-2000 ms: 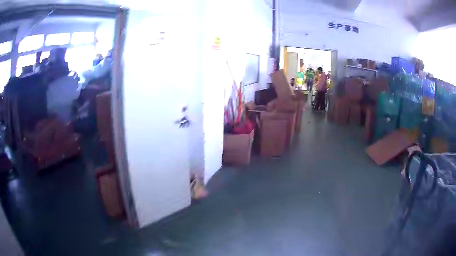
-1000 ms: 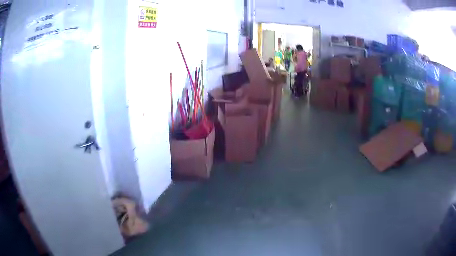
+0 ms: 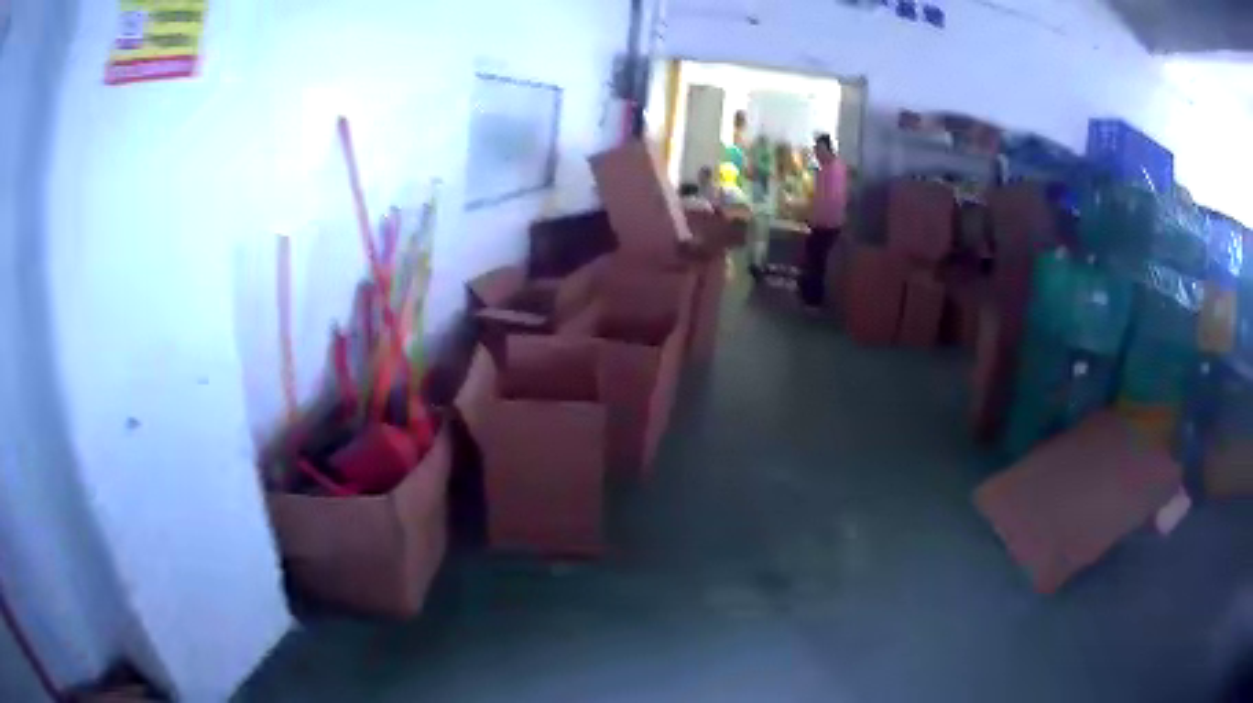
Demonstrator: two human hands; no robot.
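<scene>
Neither of my hands is in the picture. Nearest in front of me on the left is a brown carton (image 3: 360,549) holding red, pink and green sticks and a red dustpan-like piece. Beside it stands an open empty carton (image 3: 547,474) with its flaps up, and another open carton (image 3: 649,371) is right behind it. A flat cardboard sheet (image 3: 1079,501) leans at a tilt on the right, against stacked green crates (image 3: 1065,343). The picture is blurred.
A person in a pink top (image 3: 827,206) stands by a low trolley (image 3: 776,272) at the far doorway. Brown cartons (image 3: 874,291) stand along the back right. A blue crate (image 3: 1130,154) tops the right stack. A white wall edge (image 3: 165,412) rises at the near left. The floor (image 3: 770,549) is green.
The view has moved forward past the white door, which has left the picture. The sticks carton and open cartons look closer. The dark-handled trolley at the lower right has gone out of view.
</scene>
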